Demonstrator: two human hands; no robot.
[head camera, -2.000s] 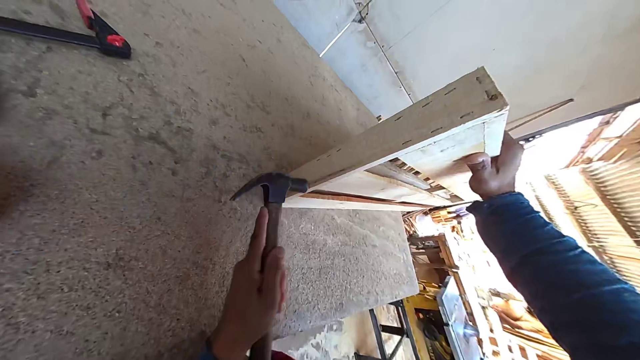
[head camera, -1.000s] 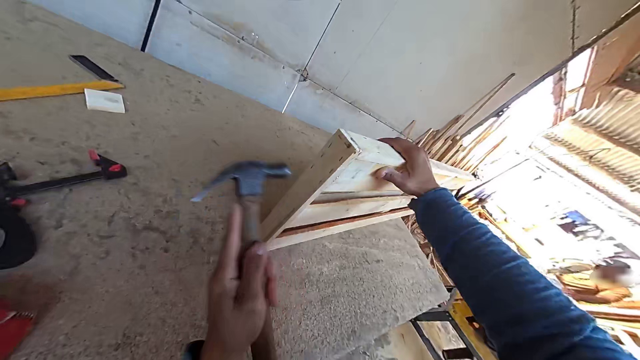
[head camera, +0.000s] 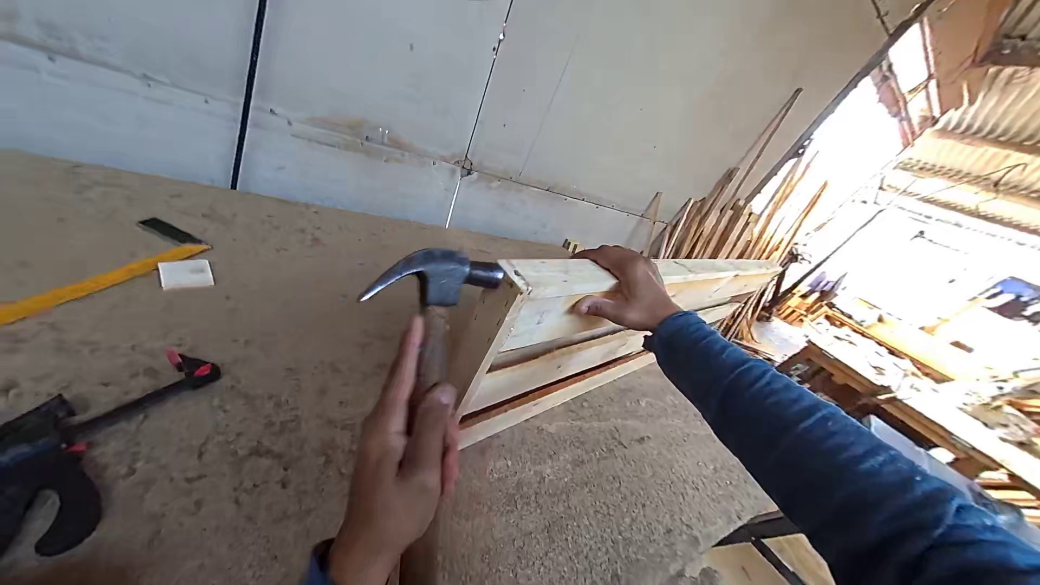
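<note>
My left hand (head camera: 406, 463) grips the wooden handle of a claw hammer (head camera: 443, 276), with its index finger stretched along the handle. The hammer's striking face meets the upper near corner of a pale slatted wooden frame (head camera: 561, 361); any small gap there cannot be told. The frame stands on edge on the dusty worktop and runs away to the right. My right hand (head camera: 638, 288), below a blue sleeve, clasps the frame's top board, fingers over it and thumb on the near side. Small marks show on the frame's end board.
A black bar clamp with red parts (head camera: 142, 406) lies left on the worktop (head camera: 268, 463). Behind it are a yellow strip (head camera: 106, 282), a black piece (head camera: 169, 231) and a small white block (head camera: 186, 275). Wood strips (head camera: 731, 215) lean against the pale wall (head camera: 617, 106); a cluttered wooden bench (head camera: 918, 390) stands right.
The hammer head, apart from the frame one second ago, is now at its upper near corner. Both hands keep their holds. The view has turned markedly.
</note>
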